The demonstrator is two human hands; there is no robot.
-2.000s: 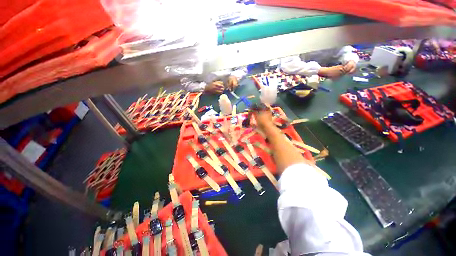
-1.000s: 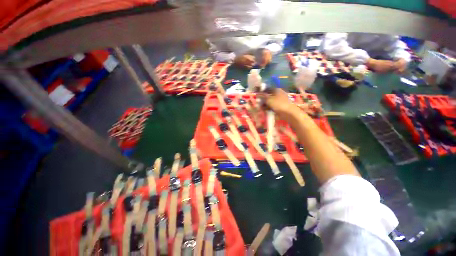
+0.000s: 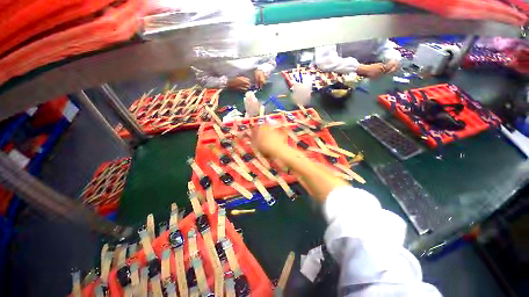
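Note:
My right hand (image 3: 270, 139) reaches over the middle red-orange watch tray (image 3: 210, 190), above its far half. The hand is blurred and its fingertips are hard to see, so I cannot tell if it holds anything. Watches with dark cases and beige straps lie slantwise across the tray, such as one dark-cased watch (image 3: 226, 178) near its front. A second watch tray (image 3: 253, 261) at the lower left carries more strapped watches. My left hand is out of the picture.
A yellow-handled tool (image 3: 242, 212) lies before the middle tray. Crumpled white paper (image 3: 312, 263) lies nearer me. Dark parts trays (image 3: 390, 137) and a red tray (image 3: 481, 126) stand right. A metal shelf beam (image 3: 325, 36) crosses above. Co-workers' hands (image 3: 239, 83) show across the bench.
My right hand has moved left and a little nearer over the middle tray. The camera view has shifted, swinging left to right and back.

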